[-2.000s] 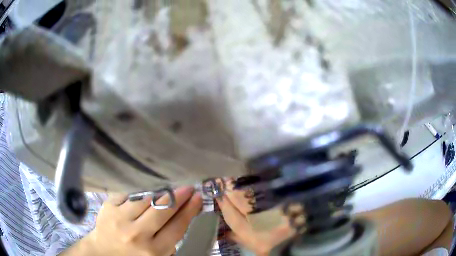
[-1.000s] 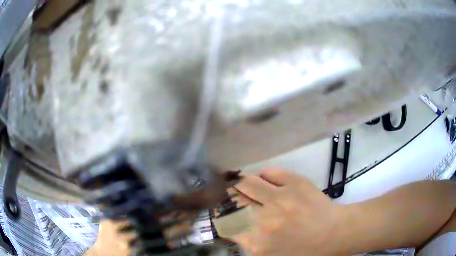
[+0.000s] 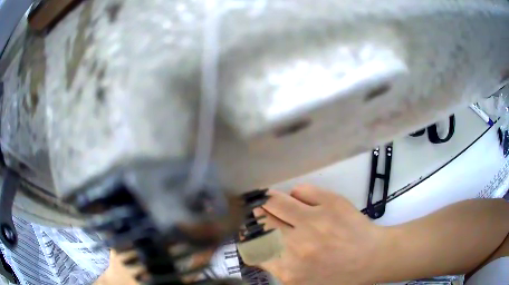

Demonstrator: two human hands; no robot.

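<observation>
The large cream-white sewing machine head (image 3: pixel 312 100) fills most of the view, with its blurred dark tension parts (image 3: pixel 150 222) at lower left. My right hand (image 3: pixel 329 239) lies flat, fingers pointing left, beside a beige block (image 3: pixel 261 247); its fingertips are partly hidden behind the machine parts. A small piece of striped band (image 3: pixel 231 259) shows left of the block. My left hand (image 3: pixel 117 270) is mostly hidden behind the tension parts; only a bit of skin shows. Striped gathered cloth (image 3: pixel 50 253) lies at the lower left. The needle is hidden.
Black thread snips (image 3: pixel 379 182) lie on the white bed above my right wrist. Black scissors handles (image 3: pixel 442 131) and a white pen with a blue end (image 3: pixel 481 114) are farther right. A printed ruler tape (image 3: pixel 497 186) runs along the table edge. More striped cloth shows below my right forearm.
Since two seconds ago the view has swung right, bringing the snips and scissors into view and hiding most of my left hand. Over the last second my right hand has barely moved.
</observation>
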